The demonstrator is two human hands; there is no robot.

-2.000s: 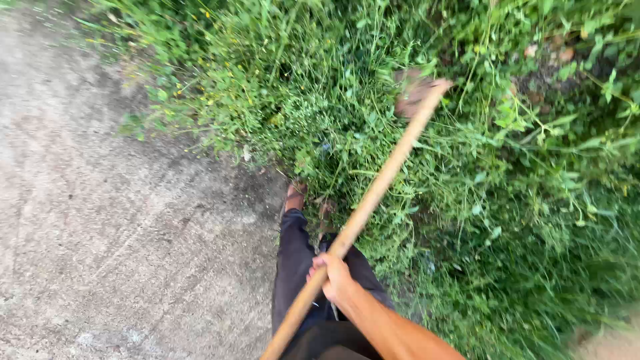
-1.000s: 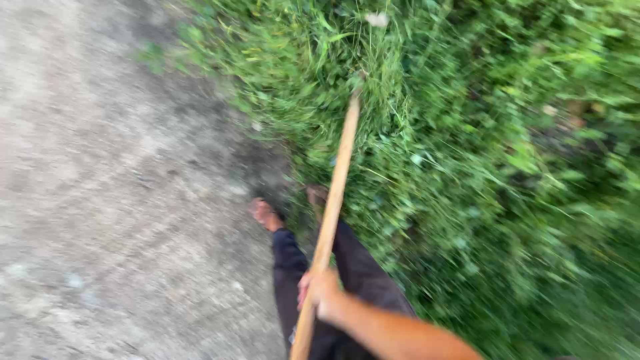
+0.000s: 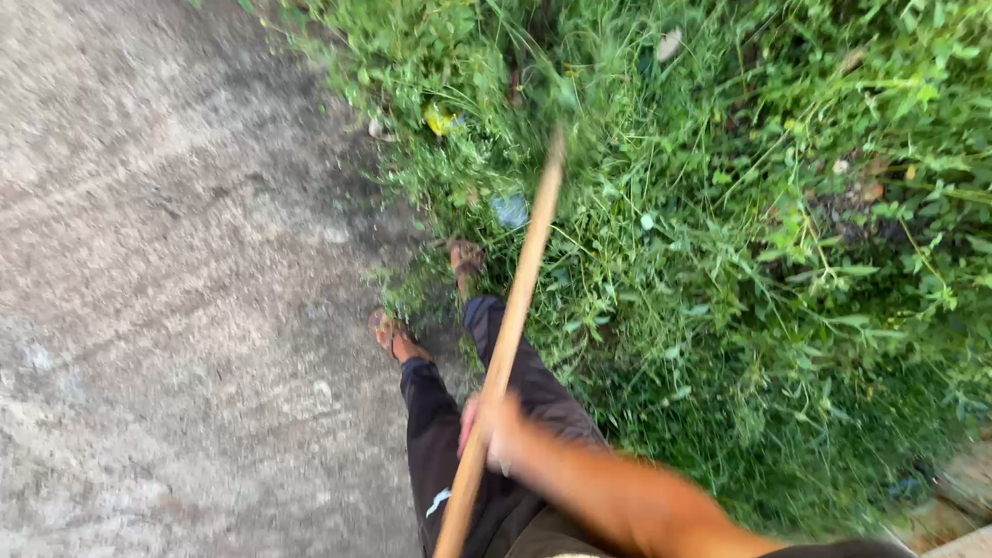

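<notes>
A long wooden handle [image 3: 527, 271] runs from the bottom edge of the head view up to the weeds [image 3: 697, 271]. My right hand [image 3: 492, 430] is closed around its lower part, in front of my dark trousers. The handle's far end, and any tool head there, is hidden in blurred grass. My left hand is out of view. Beside the handle, near my feet, a pale bluish piece of litter [image 3: 510, 210] lies in the greenery.
Rough concrete pavement [image 3: 194, 271] covers the left side. One sandaled foot [image 3: 391, 333] is on the concrete; the other foot [image 3: 466, 260] is at the weeds' edge. A yellow wrapper [image 3: 442, 119] lies among the plants. Masonry [image 3: 953, 496] shows at the lower right.
Two seconds ago a flat metal tool head showed above the weeds; now the handle's far end is hidden in them. The feet have changed places on the ground, and the handle stands steeper than at first.
</notes>
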